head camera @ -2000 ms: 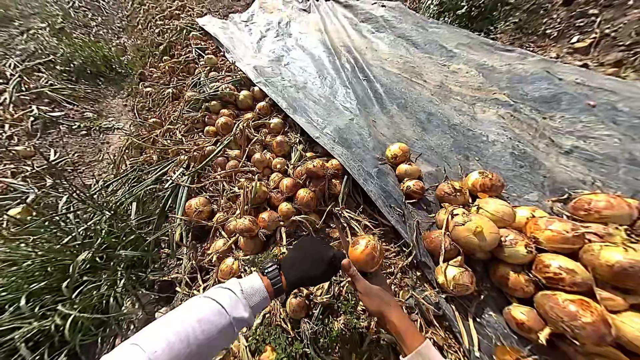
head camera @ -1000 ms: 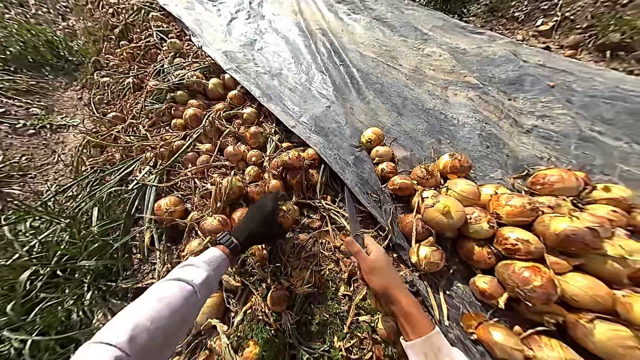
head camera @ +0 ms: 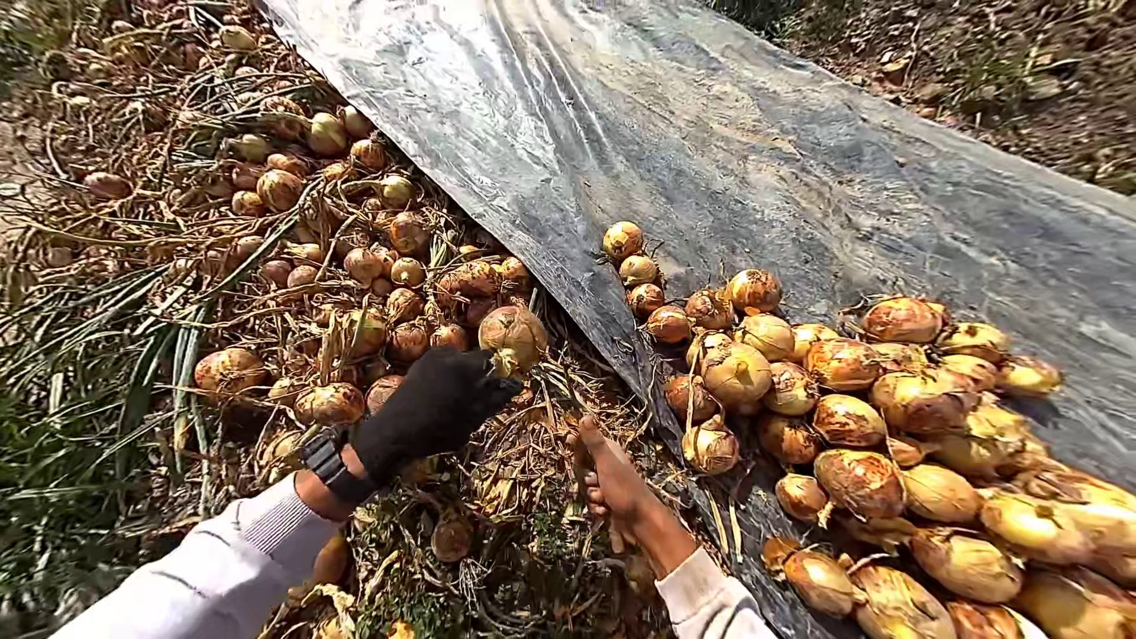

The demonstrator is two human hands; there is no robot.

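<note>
My left hand [head camera: 435, 408], in a black glove with a watch at the wrist, grips a large yellow onion [head camera: 513, 337] at its neck end, beside the heap of onions with dry tops [head camera: 408, 275]. To the right and slightly lower, my bare right hand [head camera: 621, 493] is curled around a knife, thumb upward; its handle is hidden by the fingers and the blade is hard to make out against the dry stems. Trimmed onions [head camera: 848, 422] are piled on the grey plastic sheet [head camera: 710, 160], to the right of my right hand.
Long green leaves [head camera: 89, 417] lie at the left. Dry stems and roots [head camera: 515, 470] cover the ground between my hands, with a few loose onions [head camera: 452, 538] low down. The sheet's near edge runs diagonally beside the heap; bare soil [head camera: 1003, 89] shows beyond its far edge.
The onion held two seconds ago is gone from between my hands. My left hand, at the heap one second ago, now holds a large onion up near my right hand.
</note>
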